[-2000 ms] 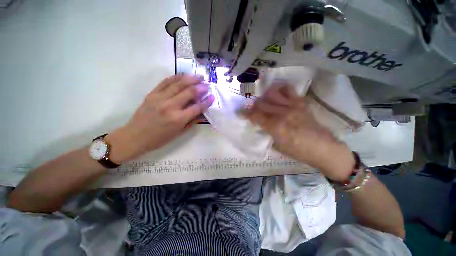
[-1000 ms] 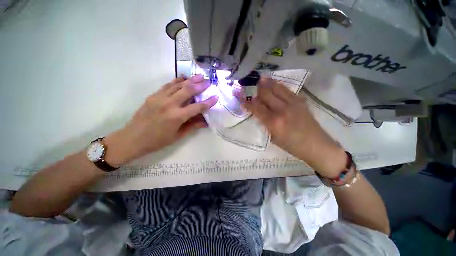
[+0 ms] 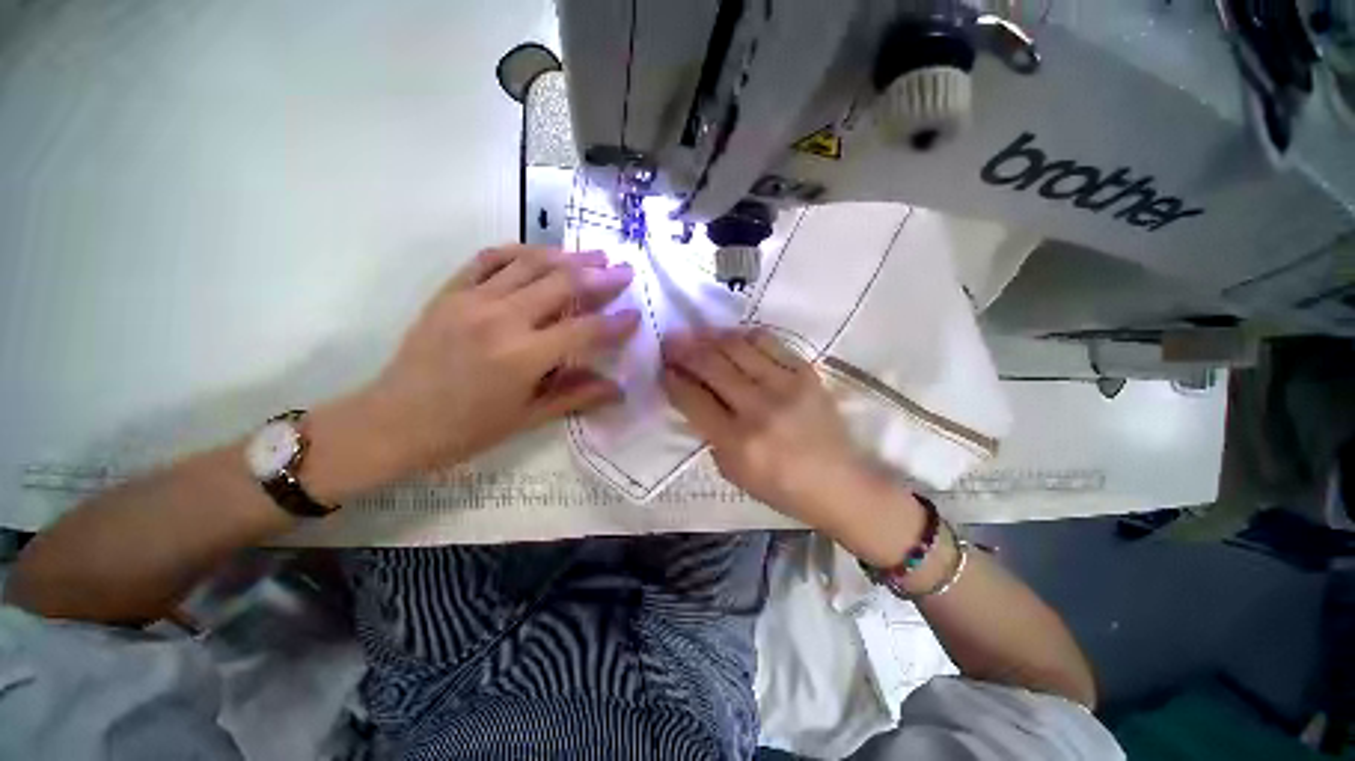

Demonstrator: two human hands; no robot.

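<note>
A white garment with dark stitch lines lies under the sewing machine head, with a brown-edged strip toward its right end. Its pointed, dark-outlined part lies between and below my hands. The presser foot stands on the cloth in bright light. My left hand lies on the cloth left of and just below the foot, fingers spread. My right hand lies with its fingertips on the cloth right of the dark line. Neither hand visibly pinches the cloth; the undersides of my fingers are hidden.
The machine head, marked "brother", fills the upper right. A pale ribbed knob sticks out of its front. A printed scale runs along the front of the white table. More white cloth hangs over my lap, beside the striped apron.
My right hand has moved down and left, from beside the machine knob onto the cloth. The cloth has turned, and its brown-edged strip now lies lower and further left. My left hand has barely moved.
</note>
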